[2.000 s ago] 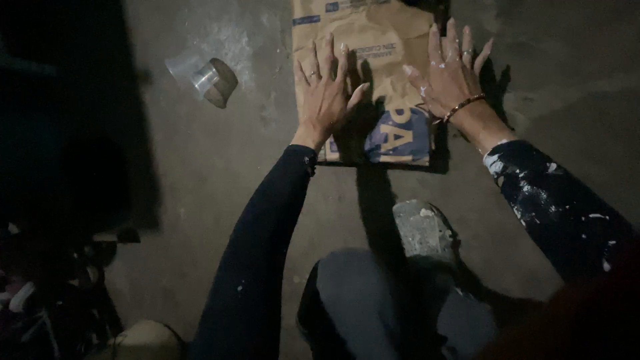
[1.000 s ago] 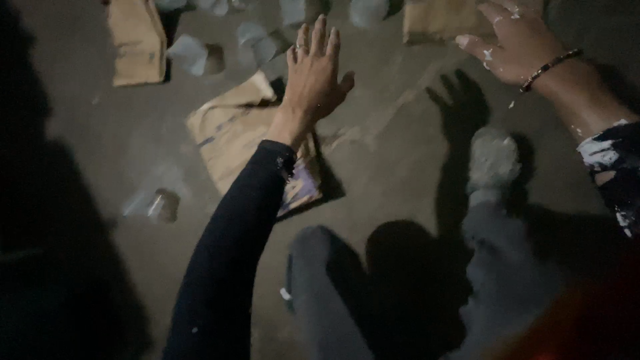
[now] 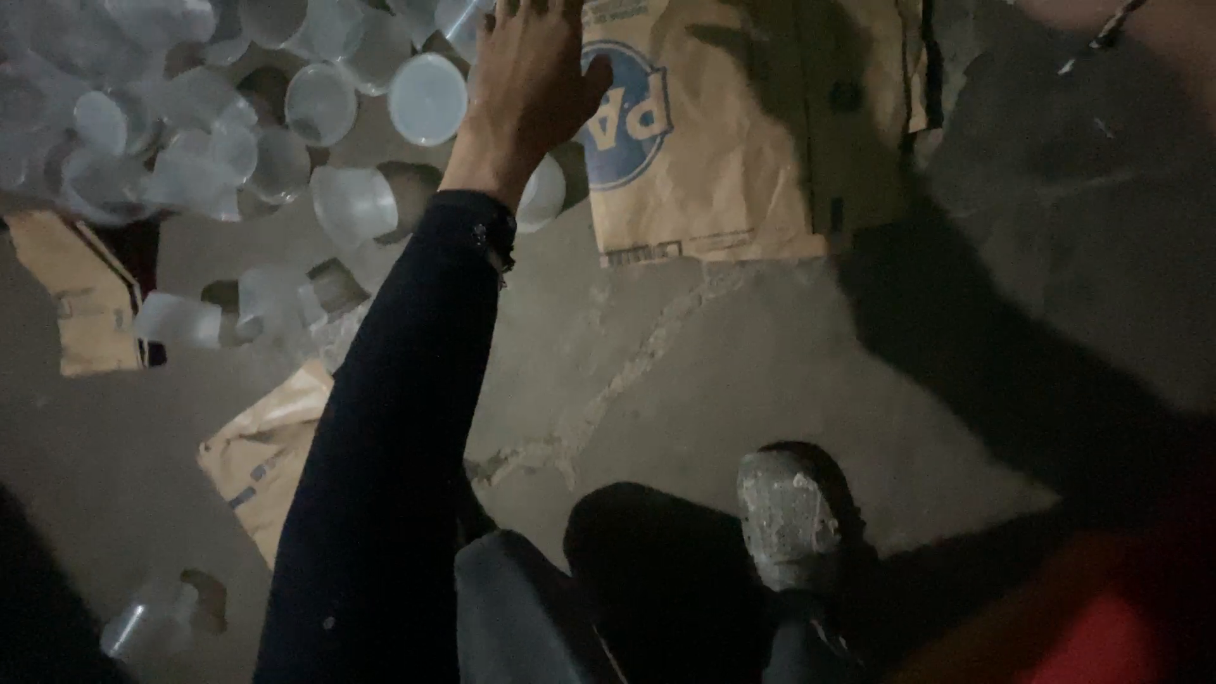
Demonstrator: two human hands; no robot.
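My left hand (image 3: 532, 90) reaches to the top edge, its fingertips cut off by the frame. It lies over the left edge of a large brown paper bag (image 3: 722, 180) with blue print; whether it touches the bag, I cannot tell. Translucent plastic cups (image 3: 356, 204) lie in a heap to the left of that hand. Only part of my right hand or wrist (image 3: 1130, 33), with a bracelet, shows at the top right corner; its fingers are out of view. Below my left forearm's left side, a folded brown paper bag (image 3: 271, 456) is partly hidden by the sleeve.
Another folded paper piece (image 3: 85, 304) lies at the left, beside tipped cups (image 3: 180, 320). A lone cup (image 3: 147, 622) is at the lower left. My dusty shoe (image 3: 788, 518) stands on the cracked concrete floor (image 3: 608, 380), where dark shadows fall.
My hands have left the bag they pressed two seconds ago. The view has shifted, bringing the heap of cups and the large bag into sight.
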